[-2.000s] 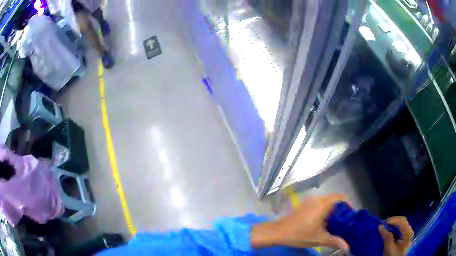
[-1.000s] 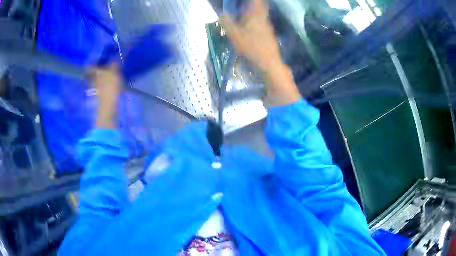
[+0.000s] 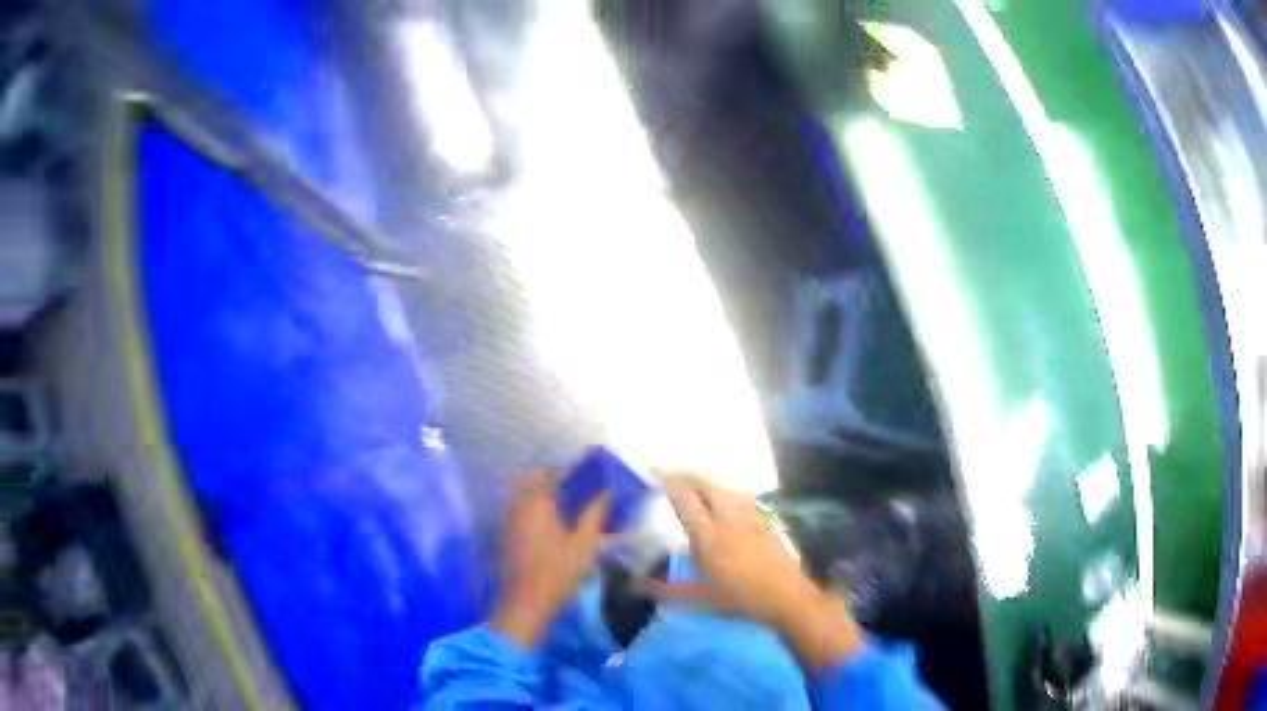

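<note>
A deep blue cloth [image 3: 605,486] is at the lower centre, small and blurred, as if folded. My left hand [image 3: 546,549] holds it, with the fingers at its left and lower edge. My right hand [image 3: 739,553] is just to the right of the cloth, its fingers spread and pointing left towards it. It holds nothing that I can make out. Both hands are bare, with light-blue sleeves, in front of my body. The frame is blurred, so fine finger contact is unclear.
Bright blue sheeting [image 3: 292,417] stands at the left, with a yellow floor line beyond it. A perforated metal panel [image 3: 479,333] and a bright glare lie ahead. A pale stool [image 3: 823,347] is right of centre. A green-topped bench [image 3: 959,264] curves along the right.
My hands have come down and together in front of my body; one second ago they were raised and far apart. The cloth has moved in with my left hand. The view has shifted.
</note>
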